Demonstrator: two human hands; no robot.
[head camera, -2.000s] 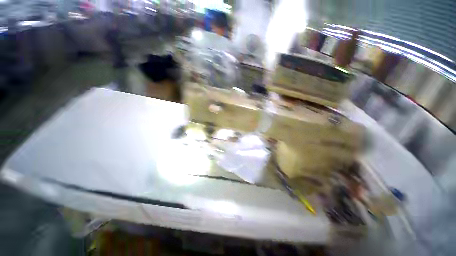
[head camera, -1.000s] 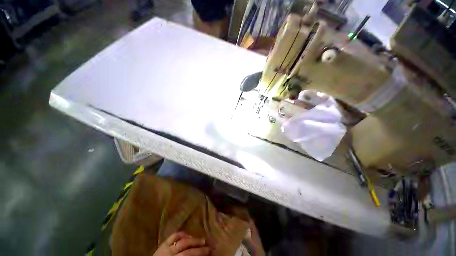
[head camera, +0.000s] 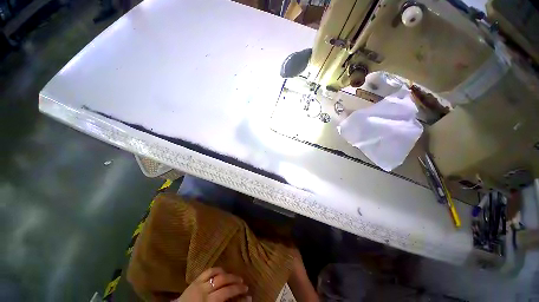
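Observation:
The brown corduroy trousers (head camera: 168, 242) lie bunched on my lap below the table's front edge. My left hand (head camera: 217, 286), with a ring on one finger, is at the bottom edge of the picture, its fingers curled on the ribbed cloth; the rest of it is cut off. On the right side of the cloth a bare strip of my right hand or wrist (head camera: 302, 282) shows; its fingers are hidden by the cloth. A small pale patterned piece (head camera: 286, 294) shows between the cloth and that wrist.
The white machine table (head camera: 171, 76) has a marked band along its front edge. The sewing machine (head camera: 437, 59) stands at right, its needle area lit. A crumpled white piece (head camera: 384, 130), a yellow stick (head camera: 453, 209), a dark metal tool (head camera: 434, 180) and a tool tray (head camera: 490, 227) lie near it.
The view has swung down from the machine and floor to the table edge and lap, bringing the trousers and hands into view. Over the last second my left hand stays on the cloth.

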